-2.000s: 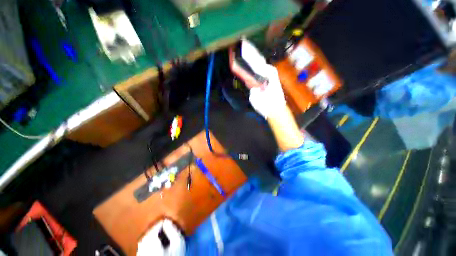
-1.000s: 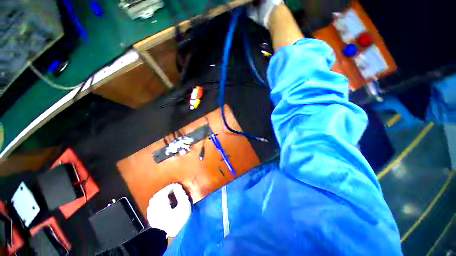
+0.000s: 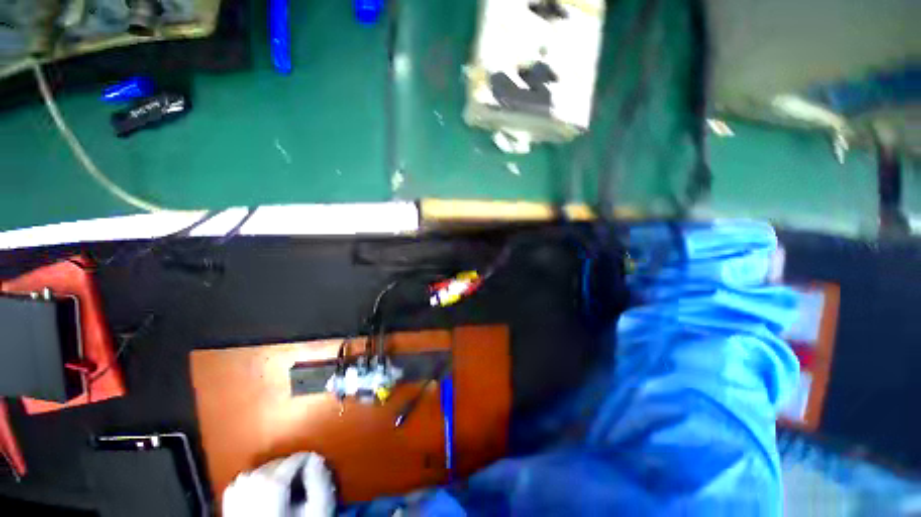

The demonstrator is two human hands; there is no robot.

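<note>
The orange-brown test fixture board (image 3: pixel 323 439) lies on the black bench. On its dark bar sits the whitish connector block (image 3: pixel 364 381) with thin black leads. A blue marker pen (image 3: pixel 448 424) lies on the board's right side. My left hand (image 3: pixel 281 487), in a white glove, is at the board's lower left edge, cut off by the picture's bottom. Its fingers are curled around a dark gap, and I cannot tell if it holds anything. My right hand is hidden; only its blue sleeve shows, reaching to the shelf edge. Red, white and yellow AV plugs (image 3: pixel 454 289) lie beyond the board.
Black set-top boxes (image 3: pixel 30 343) lie at the left, one on a red foam pad (image 3: pixel 96 338), another (image 3: pixel 141 475) beside the board. The green shelf (image 3: pixel 303 151) crosses above, holding a whitish device (image 3: pixel 535 76). The orange switch box (image 3: pixel 823 353) is at the right, partly behind my sleeve.
My view has turned and shifted, so the shelf edge now runs level. My right glove, seen earlier at the shelf edge, is out of sight. My left hand stays near the board's lower left.
</note>
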